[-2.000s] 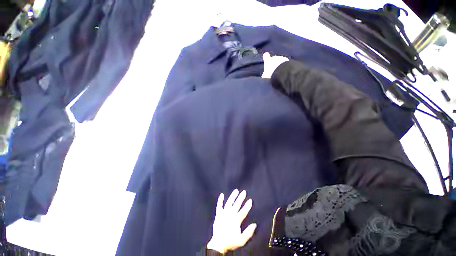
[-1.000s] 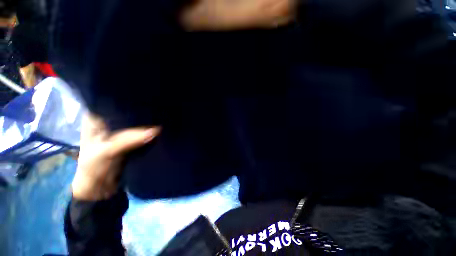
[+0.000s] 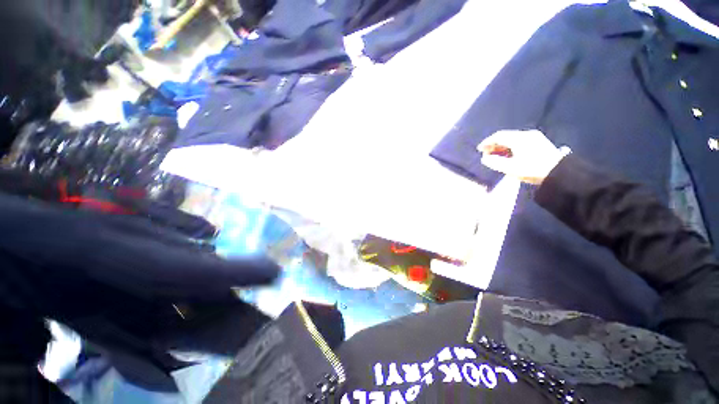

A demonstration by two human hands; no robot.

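Observation:
A navy coat (image 3: 552, 87) lies front up on the white table (image 3: 370, 150), cut off by the right edge. Small shiny buttons (image 3: 697, 113) run down its front, and lighter lining shows at the opening. My right hand (image 3: 524, 155) is over the coat's left-side edge, near a sleeve end. Its fingers are curled, with a reddish-brown patch between them; whether it holds something cannot be told. My left hand is not visible. A dark blurred shape (image 3: 134, 268), cloth or a sleeve, fills the lower left.
Other navy garments (image 3: 276, 87) lie at the table's far left. A thin red item (image 3: 94, 199) is on a dark glittery pile at left. A dark item with red marks (image 3: 418, 274) is below the table edge. Blue floor (image 3: 363, 304) shows below.
The view has swung left from the dark cloth that filled it. The coat now lies with buttons showing, where its plain side showed earlier. My left hand has left the picture.

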